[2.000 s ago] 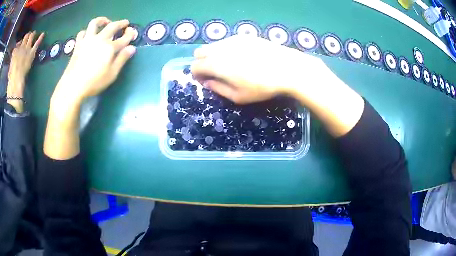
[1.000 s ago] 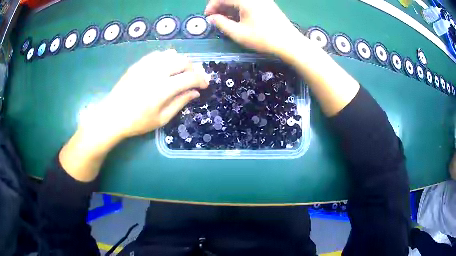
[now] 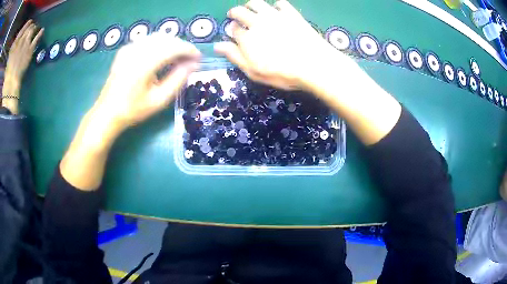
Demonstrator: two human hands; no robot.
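A curved row of black-rimmed discs with pale rings lies across the green surface. A clear parts tub of small black round parts sits in front of me. My left hand is blurred, above the tub's upper left corner and just below the row, with thumb and fingers curled; whether it holds a part cannot be told. My right hand is over the row beyond the tub's far edge, its fingertips at a partly covered disc; any part in its fingers is hidden.
Another person's hand is at the far left beside the row's end. A single disc lies beyond the row at right. A pale rail runs along the far right side, with small containers behind it. Another person's grey sleeve is at lower right.
My left hand has moved from the tub up and left towards the row. My right hand stays near the row, its fingers now lower. The other person's hand has reappeared at left. The discs have shifted slightly.
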